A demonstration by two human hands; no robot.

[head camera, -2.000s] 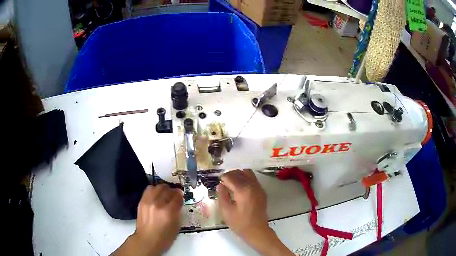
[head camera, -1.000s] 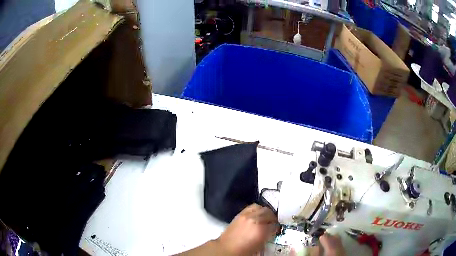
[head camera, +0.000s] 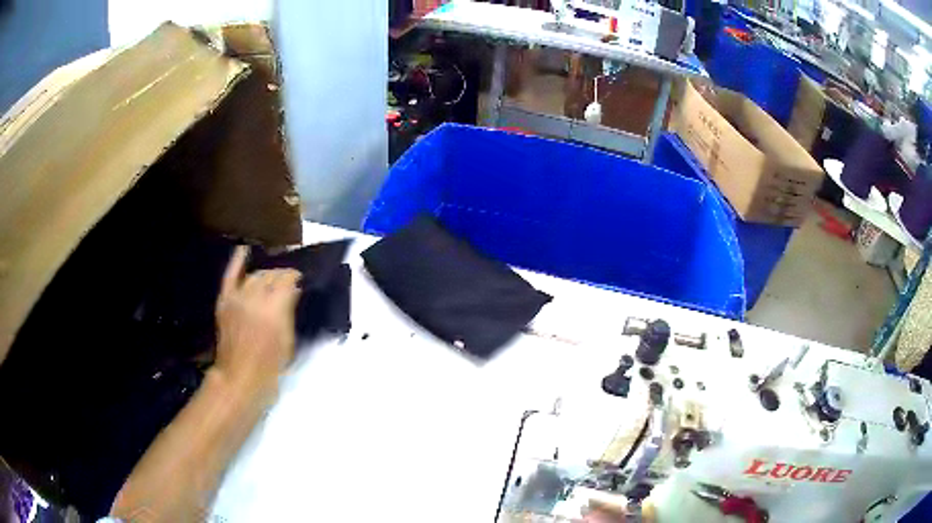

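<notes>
My left hand is over the stack of black fabric pieces beside the carton. Its fingers touch or overlap the dark cloth; whether they grip a piece is unclear. One black fabric piece lies apart on the table's back edge, slightly blurred. The white sewing machine head with red "LUOKE" lettering is at lower right. A small blurred patch of my right hand shows at the bottom edge near the needle area; its fingers cannot be made out.
An open brown carton with dark cloth stands at the left. A large blue bin is behind the white table. A thin bent dark rod stands left of the needle area. Another carton is farther back.
My left hand has left the needle area and moved left to the stack. The black piece beside the machine now lies farther back, at the table's back edge. My right hand shows less.
</notes>
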